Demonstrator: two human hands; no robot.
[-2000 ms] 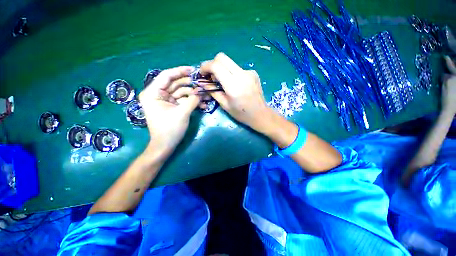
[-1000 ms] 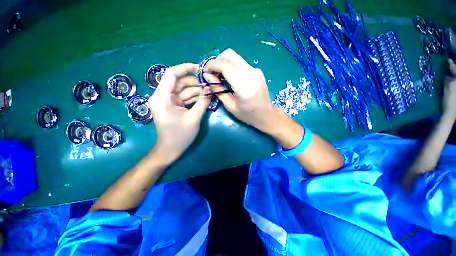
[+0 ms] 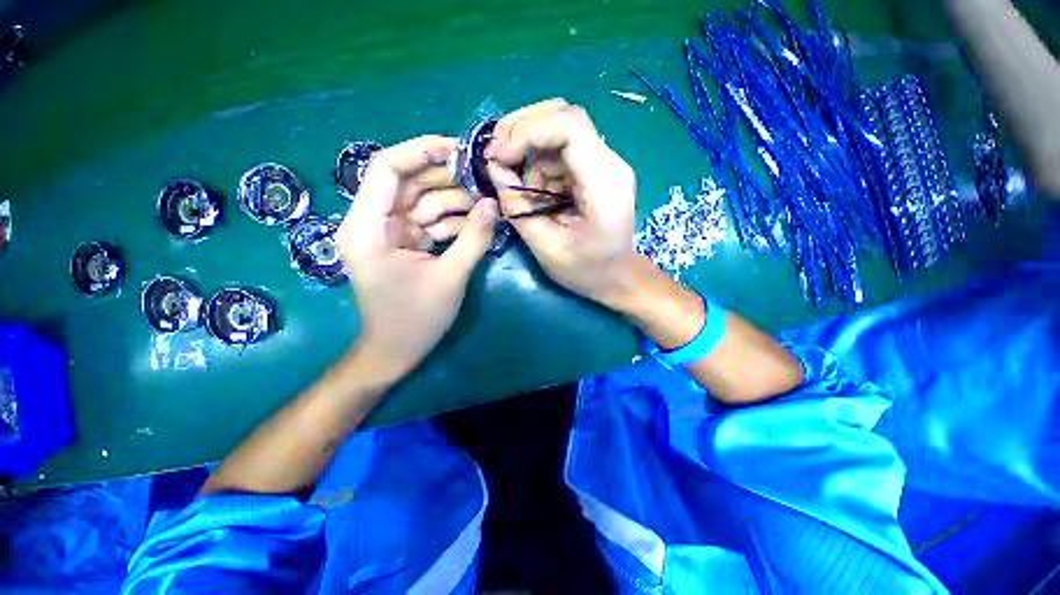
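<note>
My left hand (image 3: 407,244) holds a round dark housing (image 3: 478,157) with a shiny rim, tilted up on its edge between the fingers. My right hand (image 3: 570,192) touches the housing's right side with its fingertips and holds thin dark tweezers (image 3: 537,200), their points towards the left thumb. The inside of the housing is mostly hidden by the fingers. Another dark round part (image 3: 501,238) shows partly below the hands.
Several round housings (image 3: 274,194) stand on the green bench at left, with a blue bin (image 3: 33,401) at its edge. Right of my hands lie small silvery bits (image 3: 684,229), a heap of blue strips (image 3: 790,151) and rowed parts (image 3: 918,174). Another person's arm (image 3: 1023,87) reaches in at upper right.
The housing in my left hand now shows more of its rim, tilted upright. The housings at left have shifted slightly left in view. The neighbour's arm has moved up and across the right corner.
</note>
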